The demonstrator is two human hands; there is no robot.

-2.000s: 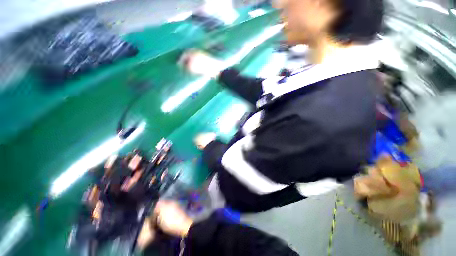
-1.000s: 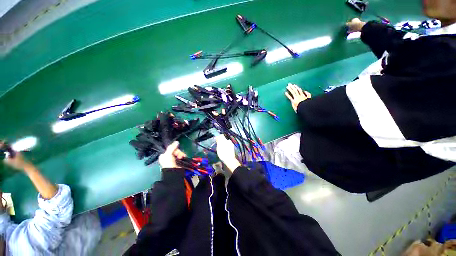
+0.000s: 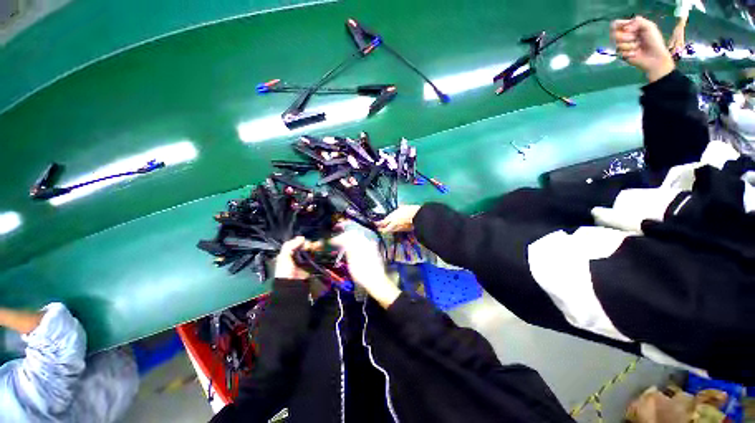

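A fan-shaped heap of black cable leads [image 3: 263, 219] lies on the pale green bench edge in front of me, with a second pile of leads [image 3: 348, 159] behind it to the right. My left hand [image 3: 290, 259] is closed around a bunch of leads at the near side of the heap; red and blue tips [image 3: 340, 282] show below it. My right hand [image 3: 356, 248] is beside it at the same leads, blurred; its fingers are partly hidden and I cannot tell its grip.
Several leads [image 3: 319, 89] lie on the green belt. A neighbour's hand [image 3: 401, 218] touches the right pile; their other fist [image 3: 641, 45] is raised over the belt. A red crate [image 3: 196, 360] is below the bench, a blue bin [image 3: 451, 286] right. Another worker's sleeve [image 3: 51, 347] is left.
The neighbour has leaned closer, one hand reaching to the pile beside mine. Belt leads appear farther left, and another lead shows at the right. My hands stay at the heap, right hand nearer the left.
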